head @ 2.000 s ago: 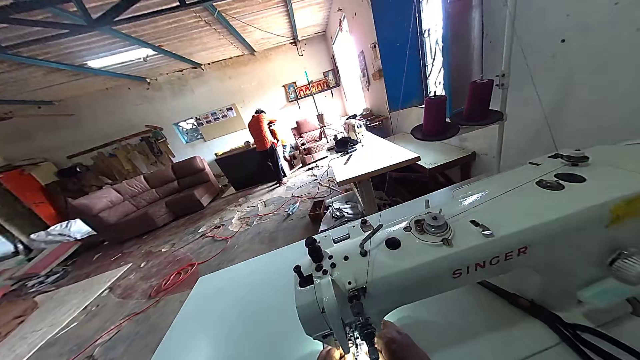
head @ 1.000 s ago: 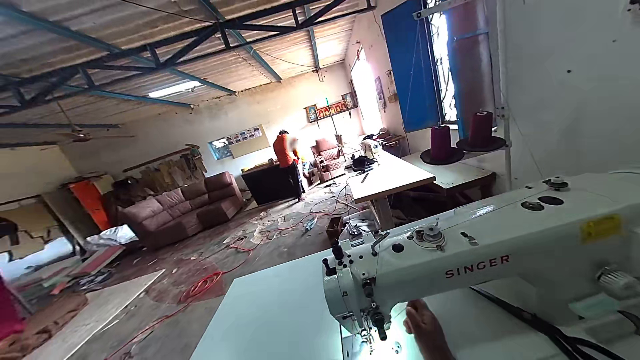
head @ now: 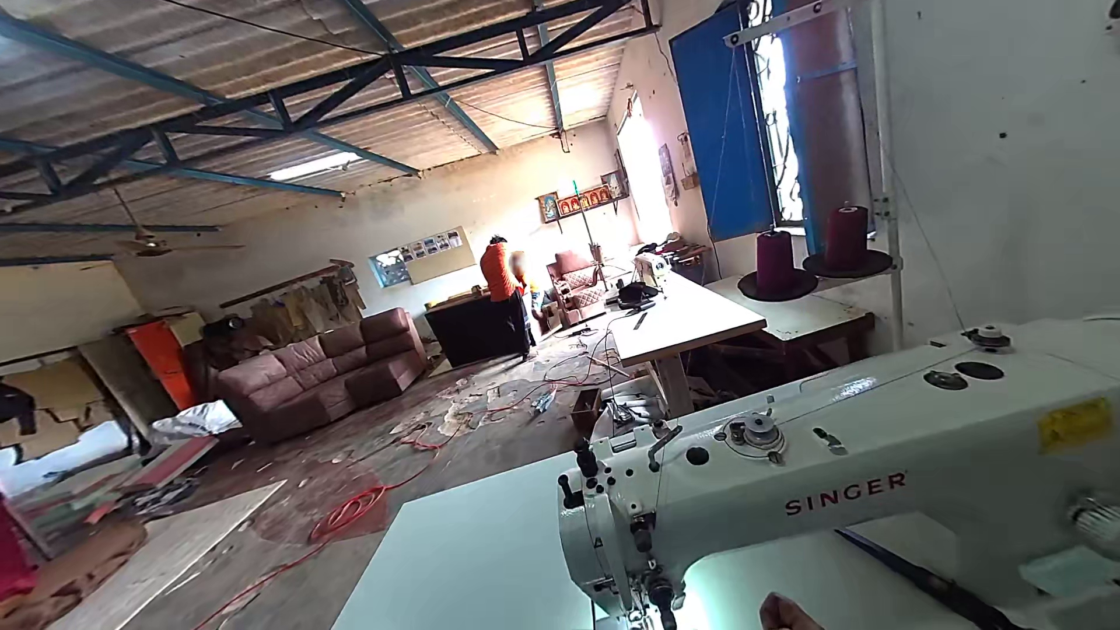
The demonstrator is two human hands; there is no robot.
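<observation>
A white Singer sewing machine [head: 840, 464] stands on a pale table [head: 472, 551]. Its needle area [head: 656, 595] is at the bottom edge, lit by a bright lamp. Only the fingertips of one hand, which looks like my right hand [head: 786, 612], show at the bottom edge, to the right of the needle area and below the machine's arm. Whether it holds anything is hidden by the frame edge. My left hand is out of view. Dark scissors-like handles [head: 927, 577] lie on the table under the arm. Two maroon thread cones [head: 774, 262] sit on a stand behind the machine.
Another worktable [head: 691, 319] with a sewing machine stands beyond. A person in an orange top [head: 499, 271] is at a dark counter [head: 472, 328]. A brown sofa [head: 324, 372] stands at the left. A coiled red cable [head: 350, 512] and scraps lie on the floor.
Two seconds ago both hands were at the needle area; now only one shows, lower and to the right of it. The view has shifted.
</observation>
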